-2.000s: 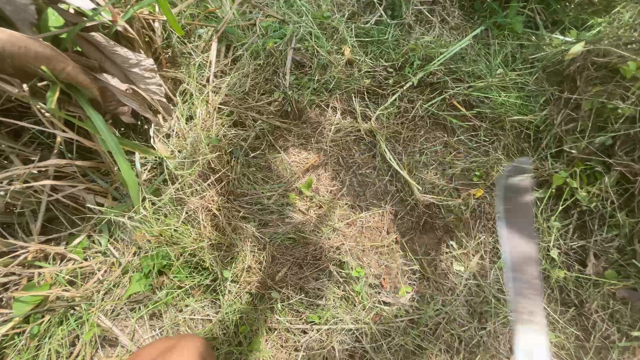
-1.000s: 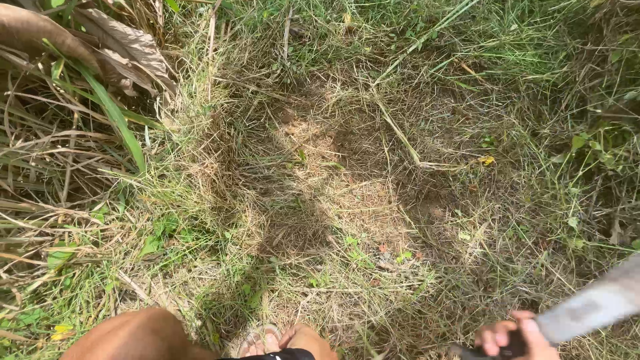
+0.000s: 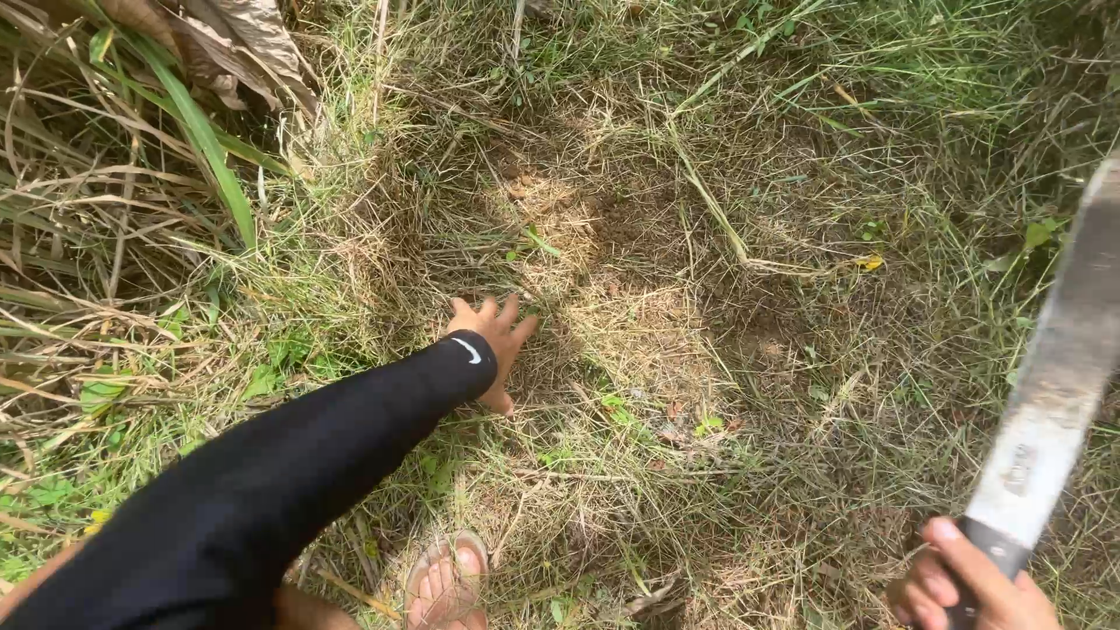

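Observation:
My left hand (image 3: 497,341), its arm in a black Nike sleeve (image 3: 289,464), reaches down over the cut dry grass (image 3: 560,350) with its fingers spread and nothing seen in it. At the lower right my right hand (image 3: 971,582) grips the dark handle of a machete (image 3: 1046,385). The wide metal blade slants up toward the right edge, worn and brownish along its upper part, and its tip is cut off by the frame. A small green sprout (image 3: 535,241) stands beyond my left fingertips.
My sandalled foot (image 3: 446,582) rests on the grass at the bottom. Long dry stalks and a green blade-like leaf (image 3: 206,140) fill the left side, below large dried leaves (image 3: 249,44). A bent grass stalk (image 3: 713,206) lies on the ground. Denser greenery borders the right.
My left arm has come into view and stretched out over the grass with its fingers spread. The machete, low at the right a second ago, now points more steeply upward in my right hand.

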